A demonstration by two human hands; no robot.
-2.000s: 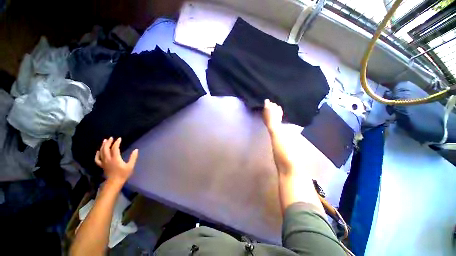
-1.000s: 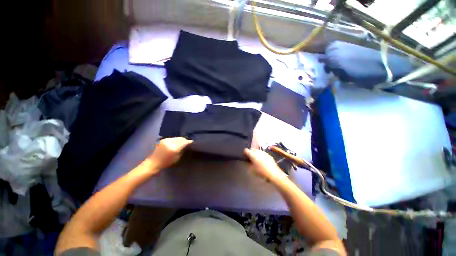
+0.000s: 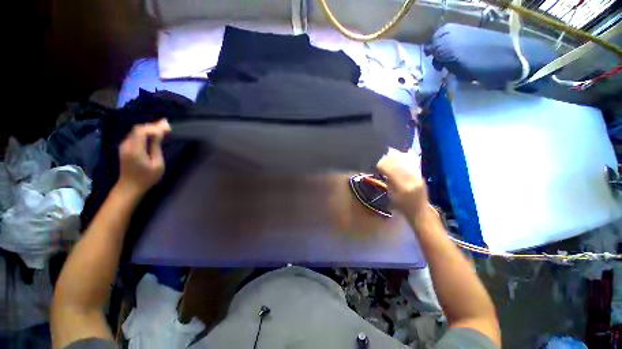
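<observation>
A black garment panel [image 3: 286, 140] is stretched wide above the pale table cover [image 3: 273, 235], blurred by motion, with a dark line across its middle. My left hand [image 3: 144, 153] grips its left end, and my right hand [image 3: 399, 178] grips its lower right corner. The steam iron [image 3: 370, 193] rests on the cover just left of my right hand, partly hidden by it. The far pile of black panels [image 3: 266, 54] lies behind, its front overlapped by the held panel.
The left stack of dark panels [image 3: 112, 163] drapes over the table's left edge. White cloth [image 3: 48, 204] is heaped beyond it. The iron's hose [image 3: 532, 256] runs right, past a blue-sided white table [image 3: 539, 170]. A yellow hose [image 3: 368, 33] hangs at the back.
The panel is opened out wider and raised from the table. My left hand has moved left and up, and my right hand has moved right and up. The iron shows more clearly.
</observation>
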